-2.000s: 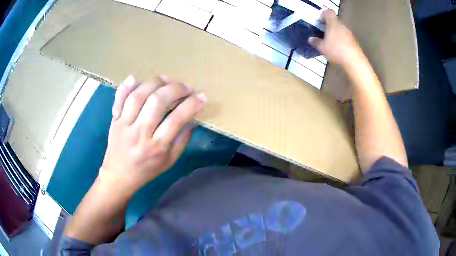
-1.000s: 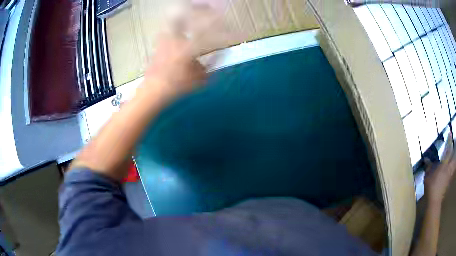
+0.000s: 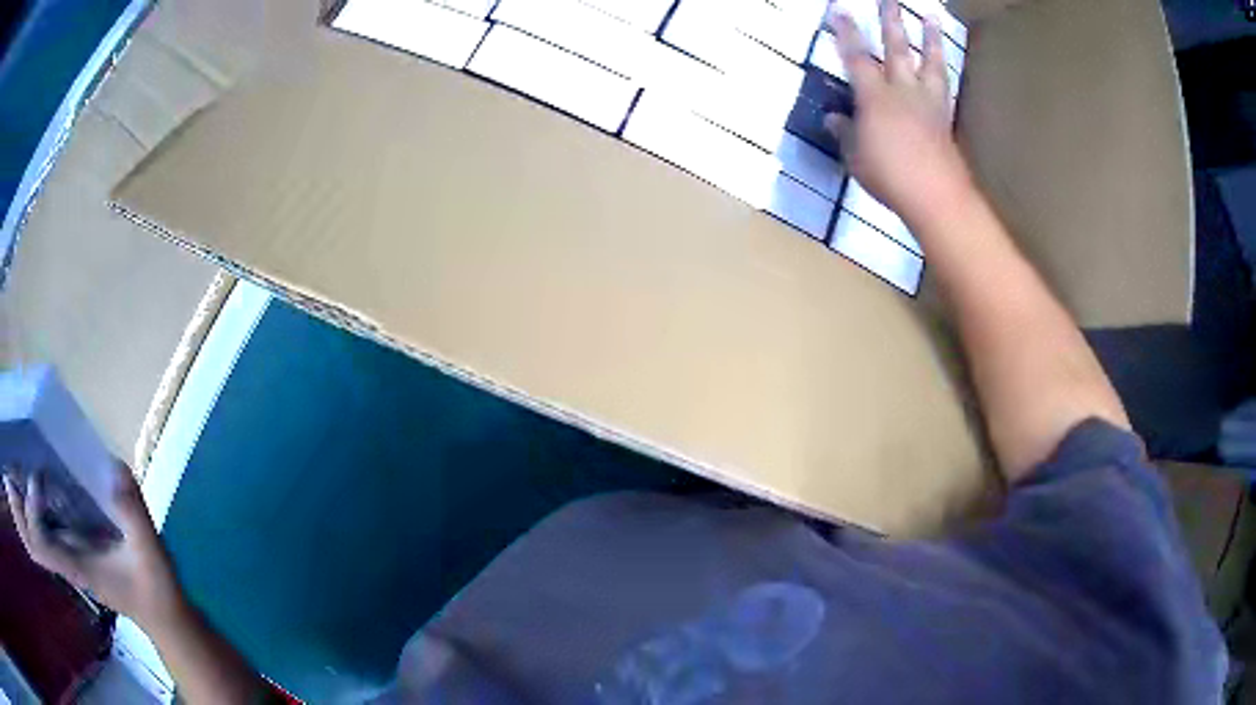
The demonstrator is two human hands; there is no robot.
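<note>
My left hand (image 3: pixel 97 530) is at the far left, closed around a small box (image 3: pixel 53 455) with a dark face and a pale side, held above the cardboard sheet's near end. My right hand (image 3: pixel 902 117) lies over the rows of white boxes (image 3: pixel 716 117) in the shipping carton, fingers spread and pointing away. A dark gap or dark box face (image 3: pixel 818 108) shows beside its thumb. Whether the right hand grips a box cannot be told. The near carton flap (image 3: pixel 551 276) is folded outward towards me.
The right carton flap (image 3: pixel 1088 165) stands out beyond my right forearm. The green work surface (image 3: pixel 358 455) lies below the near flap. A brown cardboard sheet (image 3: pixel 83 331) is at the left. Part of a dark red curtain (image 3: pixel 48 606) shows at the lower left.
The view has swung back towards the carton. My left hand, empty on the near flap two seconds ago, now holds a small box at the left. My right hand is again over the white rows.
</note>
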